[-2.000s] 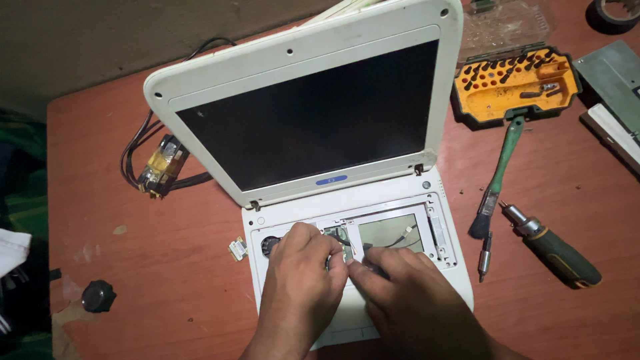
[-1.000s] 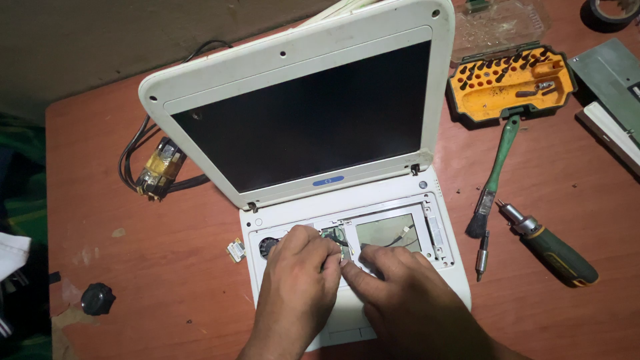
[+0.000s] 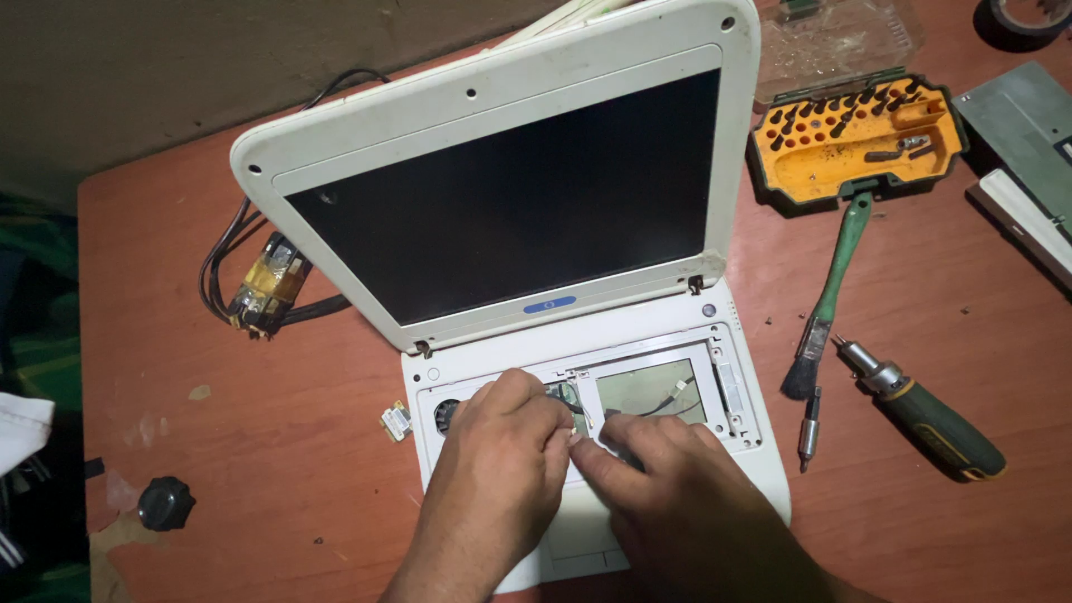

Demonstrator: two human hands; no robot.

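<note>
A white laptop [image 3: 758,473] stands with its lid raised, its dark screen [image 3: 519,201] facing me and its keyboard bay uncovered. Over the left-middle of the bay is my left hand [image 3: 502,461], fingers bent and fingertips pinched near a small pale connector. My right hand [image 3: 670,469] meets it there, thumb near the same spot and fingers curled down over the bay; whatever lies under them is hidden. Thin black cables [image 3: 657,408] run through the opening at the right of the bay. A round cooling fan [image 3: 446,414] shows partly beside my left hand.
Right of the laptop lie a green-handled brush [image 3: 847,251], a screwdriver bit holder [image 3: 809,431], a ratchet screwdriver [image 3: 938,423], loose screws [image 3: 769,321] and an orange bit case [image 3: 837,172]. A small circuit card [image 3: 396,421], a taped adapter [image 3: 272,285] and a black knob [image 3: 166,503] are left.
</note>
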